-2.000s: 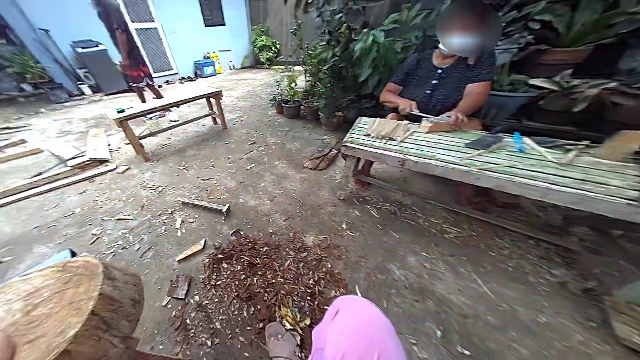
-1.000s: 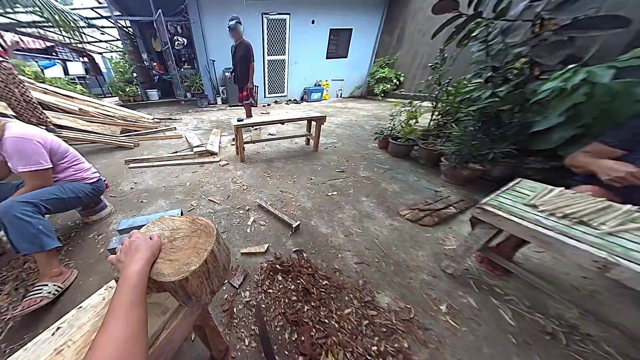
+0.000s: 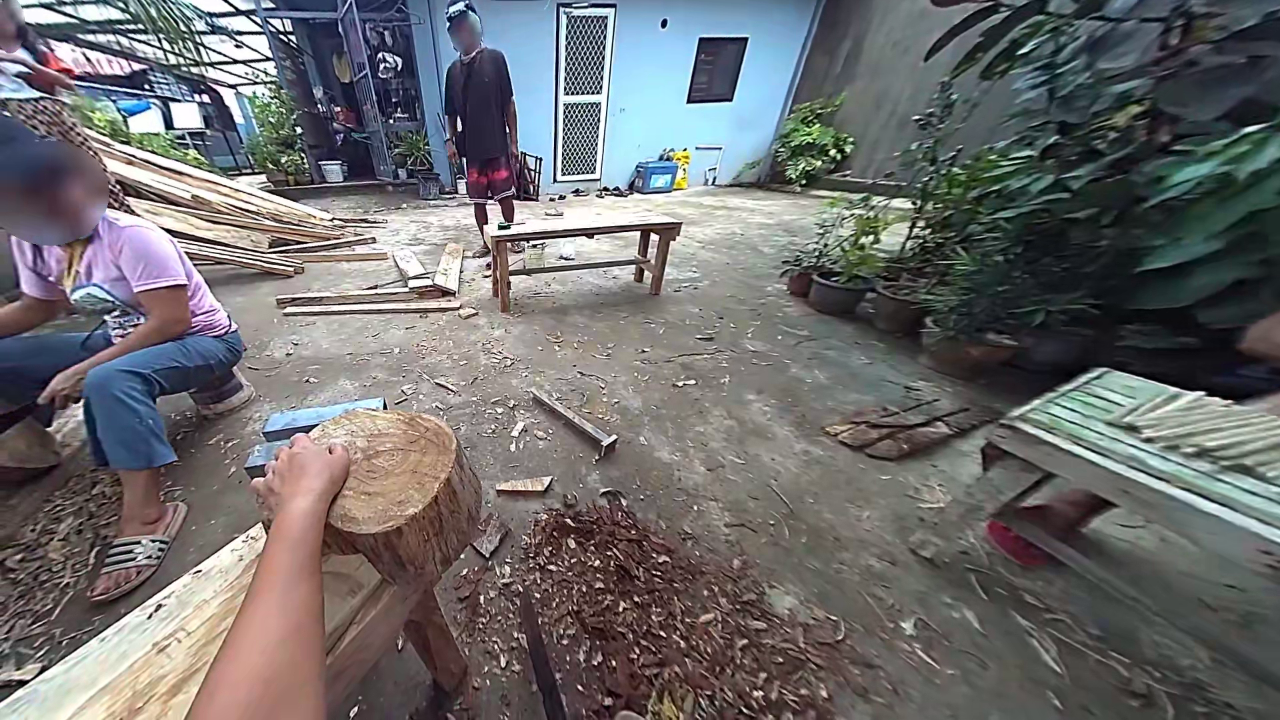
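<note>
My left hand [image 3: 302, 476] lies palm down on the left rim of a round log block [image 3: 395, 465], its fingers curled over the edge. The block's top shows growth rings, and its sides are rough. It stands on a wooden bench [image 3: 150, 640] at the lower left. A dark, narrow blade [image 3: 540, 655] points upward at the bottom middle; its handle is out of frame. My right hand is not in view. Two bluish-grey blocks [image 3: 320, 416] are just behind my left hand.
Reddish wood chips [image 3: 650, 610] cover the ground. A person in pink [image 3: 150, 290] sits at left; another person [image 3: 482, 110] stands behind a wooden bench [image 3: 590, 228]. At right is a slatted bamboo table [image 3: 1150, 450] bearing sticks. Lumber [image 3: 210, 200] is piled at the back left.
The view has swung left from the bamboo table. My left hand, barely visible at the edge two seconds ago, now shows fully on the log block.
</note>
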